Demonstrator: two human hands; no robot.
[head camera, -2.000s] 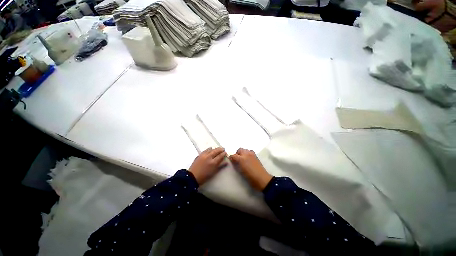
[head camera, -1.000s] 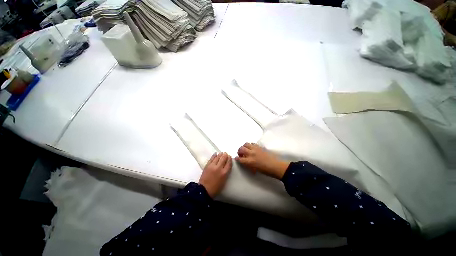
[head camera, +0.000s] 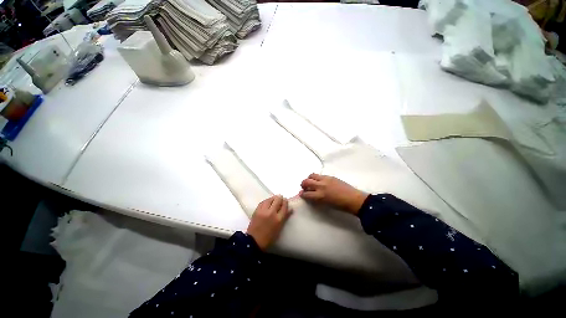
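Note:
An off-white vest body (head camera: 366, 217) lies on the white table, its lower part reaching over the near table edge. Its two long straps (head camera: 239, 177) point away to the upper left. My left hand (head camera: 269, 218) rests on the neckline edge at the base of the near strap, fingers bent onto the cloth. My right hand (head camera: 332, 191) is on the same neckline edge, a short way to the right, fingertips together at the edge. The fingertips are too small to show how firmly each hand grips.
A cream piece (head camera: 444, 125) lies on greyish-white layered cloth (head camera: 471, 180) at right. White bundles (head camera: 490, 49) are far right. A folded stack (head camera: 192, 28) and an off-white holder (head camera: 155, 59) stand at the back. White pieces (head camera: 118, 261) hang below the table's left edge.
The view has shifted, so the table things sit further left and higher. My right hand has moved right along the neckline edge, widening the gap between my hands. The vest body lies much as before.

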